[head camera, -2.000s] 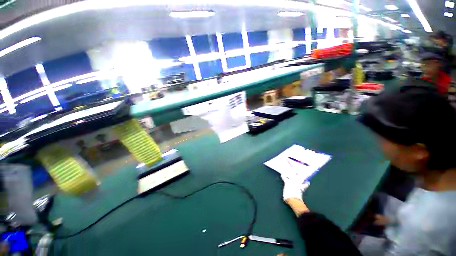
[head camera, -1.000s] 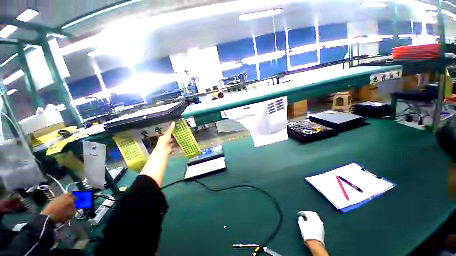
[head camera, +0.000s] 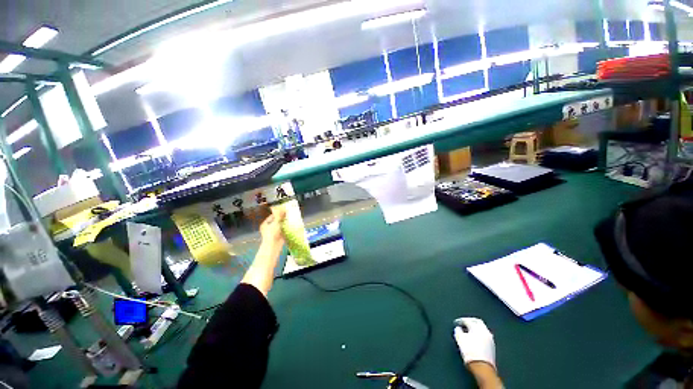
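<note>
My left hand (head camera: pixel 274 228), bare, holds the upper part of a yellow label sheet (head camera: pixel 296 241) below the shelf edge. The sheet hangs down in front of a second laptop unit (head camera: pixel 327 257). My right hand (head camera: pixel 475 342), in a white glove, rests low over the green mat; its fingers are curled and I cannot tell whether it holds anything. A clipboard with white paper (head camera: pixel 532 277) lies to its right, with a red pen (head camera: pixel 524 282) and a dark pen (head camera: pixel 536 276) on it.
A black cable (head camera: pixel 410 300) curves across the mat to a thin tool (head camera: pixel 376 374). Another yellow sheet (head camera: pixel 200 235) and white paper (head camera: pixel 403 186) hang from the shelf. Black trays (head camera: pixel 475 196) lie behind. A small blue screen (head camera: pixel 130 311) stands left. A person's dark-capped head (head camera: pixel 653 243) is at right.
My left hand has moved slightly right and down, and the yellow sheet is now in it. The other person's hand at left is gone from view; a head has come in at the right.
</note>
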